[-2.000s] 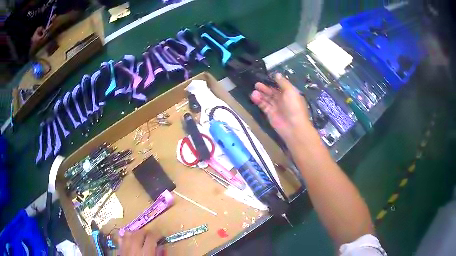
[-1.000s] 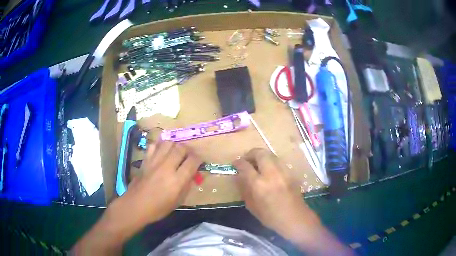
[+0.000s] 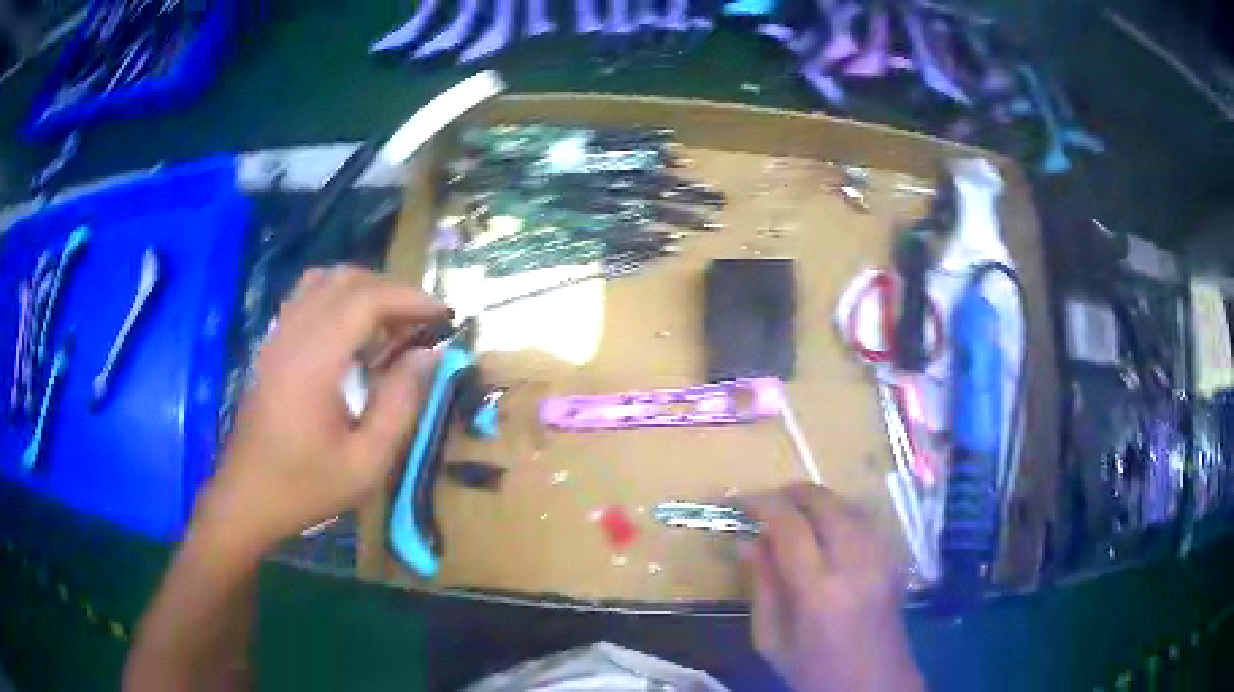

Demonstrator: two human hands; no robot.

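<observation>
My left hand [image 3: 318, 399] is raised at the tray's left edge, blurred, its fingers closed around a slim dark object with a pale end; I cannot tell what it is. My right hand [image 3: 828, 581] has its fingertips on the right end of a narrow green circuit board [image 3: 701, 515] low in the tray. The pink handle shell [image 3: 663, 407] lies above the board, open side up. A teal-and-black handle [image 3: 430, 460] lies beside my left hand. A small red piece [image 3: 619, 526] lies left of the board.
The cardboard tray [image 3: 839, 135] holds piled circuit boards [image 3: 568, 196], a black block [image 3: 748, 318], a white stick [image 3: 800, 435], red-handled scissors [image 3: 869, 316] and a blue tool [image 3: 977, 385]. A blue bin [image 3: 129, 352] stands left. Curved handles [image 3: 866, 47] lie beyond the tray.
My left hand has left the board area and moved up and left, now with a slim object in it. My right hand stays at the board's right end. The view has shifted left.
</observation>
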